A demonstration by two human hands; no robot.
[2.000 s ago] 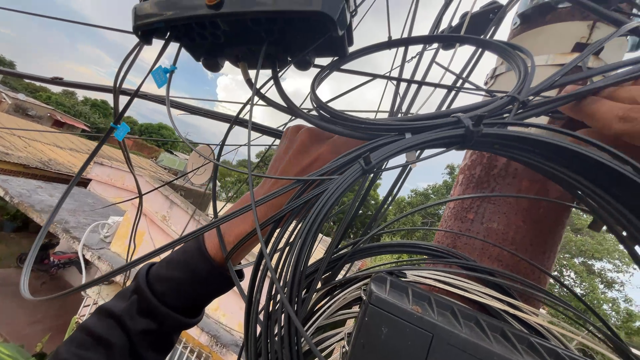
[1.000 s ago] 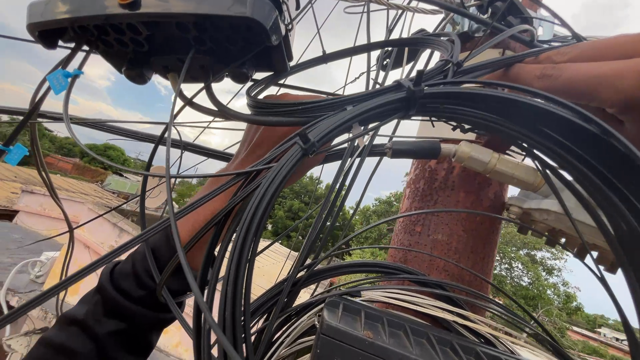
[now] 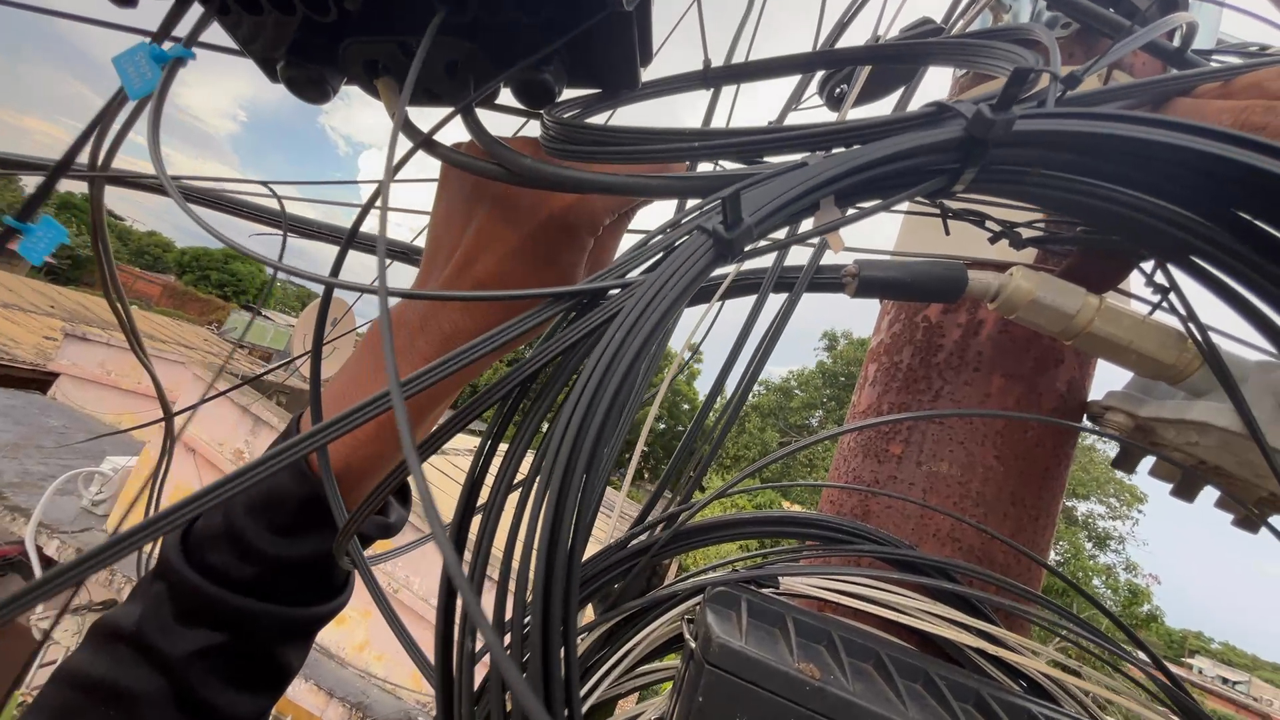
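My left hand (image 3: 545,205) reaches up in a black sleeve behind the black cables; its fingers are hidden by the cables and the black enclosure (image 3: 440,60) overhead, so its grip does not show. At the right edge, only part of my right hand (image 3: 1225,100) shows, against the thick coiled bundle of black cables (image 3: 1080,150), its fingers mostly out of sight. Black cable ties (image 3: 985,122) bind the bundle. A smaller loop of black cable (image 3: 800,70) lies above it. Blue tags (image 3: 145,70) with writing hang on cables at the upper left.
A rusty metal pole (image 3: 960,440) stands behind the cables. Beside it are a cable connector (image 3: 1090,315) and a finned grey metal housing (image 3: 1200,420). A black ribbed box (image 3: 820,660) sits at the bottom with pale cables (image 3: 930,610) behind it. Rooftops (image 3: 150,350) lie below left.
The view has shifted over these frames. The connector and finned housing, not seen two seconds ago, are in sight beside the pole. Less of my right hand shows than one second ago.
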